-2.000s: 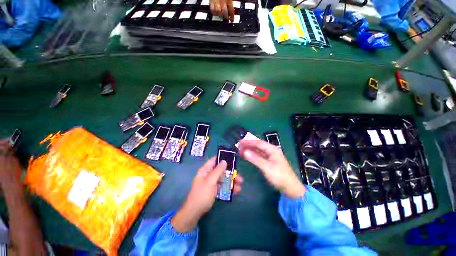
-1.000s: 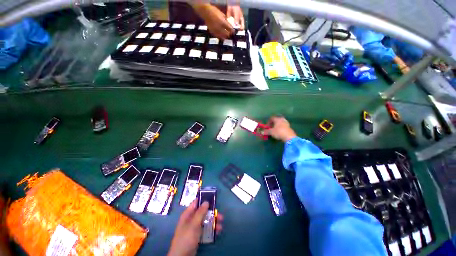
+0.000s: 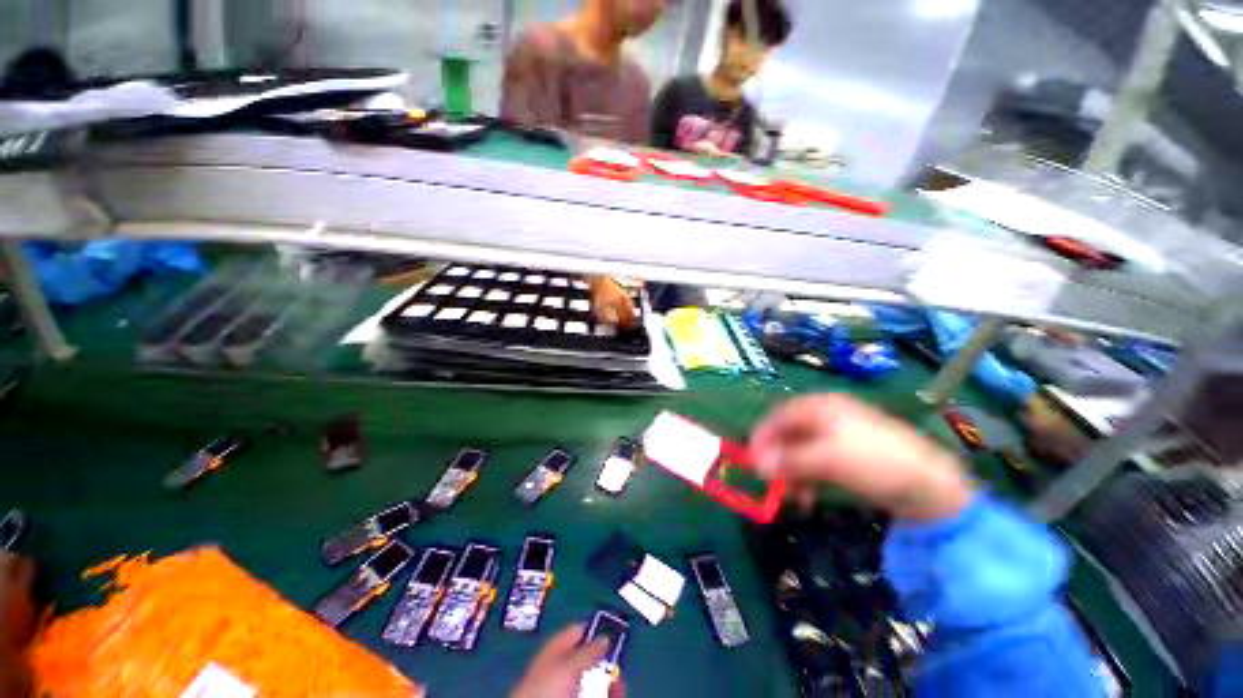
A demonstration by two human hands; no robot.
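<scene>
My right hand (image 3: pixel 852 457) holds a red front housing (image 3: pixel 747 480) with a white part (image 3: pixel 680 447) at its left end, raised above the green surface. My left hand (image 3: pixel 562 665) is at the bottom edge, partly cut off, and holds a phone body (image 3: pixel 601 652). Several phone bodies (image 3: pixel 530 582) with silvery keypads lie left of it, many with an orange bit at the side. White and black flat rectangles (image 3: pixel 652 588) lie just beyond my left hand. Another phone body (image 3: pixel 718 599) lies to their right.
An orange bag (image 3: pixel 205 630) lies at left. A black blister tray (image 3: pixel 834 600) is at right, partly behind my right arm. Metal framing (image 3: pixel 545 218) crosses above a tray stack (image 3: pixel 511 308), where another worker's hand rests. A yellow packet (image 3: pixel 699 340) is beside it. Two people stand beyond.
My right hand has reached out, gripped the red housing and lifted it off the surface. My left hand still holds the phone body. The view has tilted up, showing the framing and people beyond.
</scene>
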